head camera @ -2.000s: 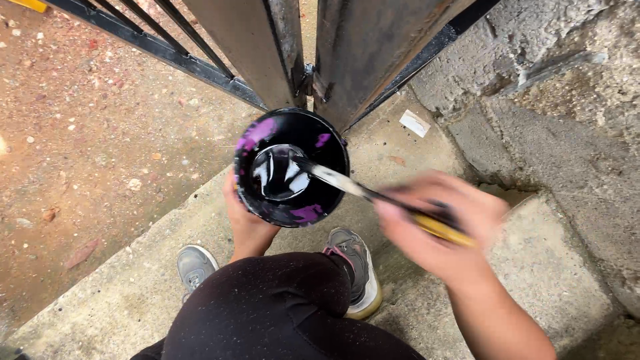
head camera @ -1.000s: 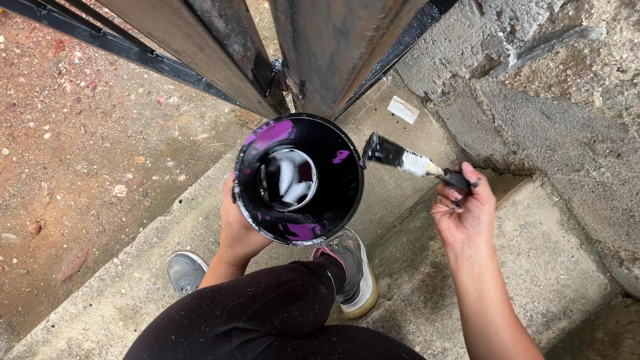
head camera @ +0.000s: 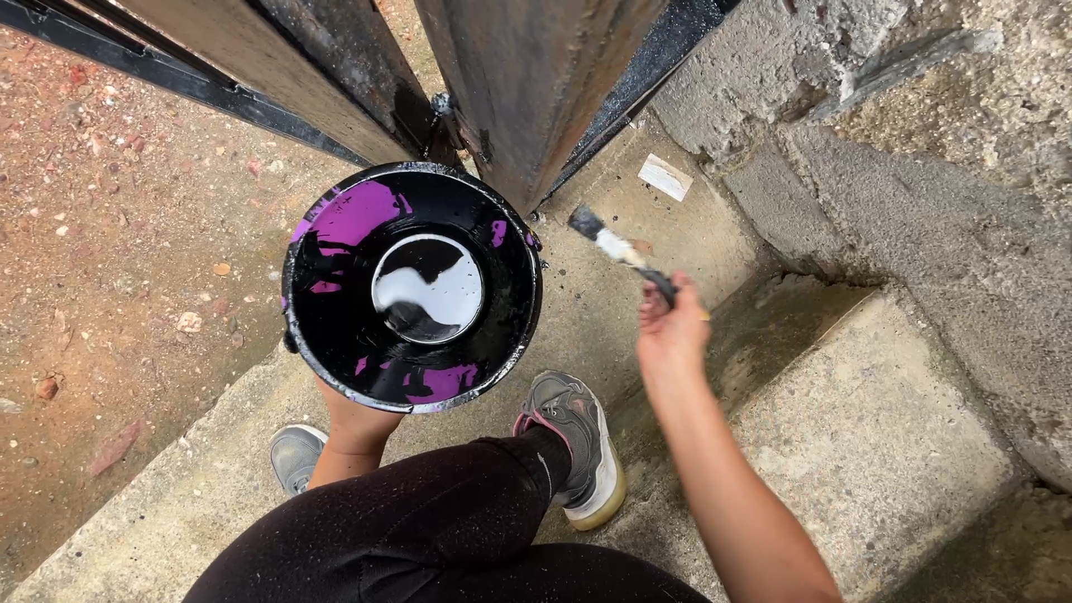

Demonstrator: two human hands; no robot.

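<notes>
A purple bucket (head camera: 352, 214), its inside largely coated in black paint, is held up by my left hand (head camera: 360, 419); the fingers are hidden beneath and behind it. Glossy black paint (head camera: 427, 289) lies at its bottom and reflects light. To the right of the bucket, my right hand (head camera: 672, 322) grips a paintbrush (head camera: 621, 249) by its dark handle. Black paint covers the bristles, which point up and left towards the foot of the metal gate post (head camera: 536, 84), apart from it. The brush has pale smears near its middle.
Another metal post (head camera: 335, 75) and dark gate bars (head camera: 193, 84) stand at the upper left. A rough concrete wall (head camera: 879, 193) runs along the right, beside a concrete step (head camera: 871, 419). A small pale scrap (head camera: 666, 177) lies on the concrete. Reddish dirt (head camera: 142, 276) is at left.
Two seconds ago the brush was over the bucket's opening; one second ago it was beyond the right rim. Now my right hand has it farther from the bucket, near the foot of the post.
</notes>
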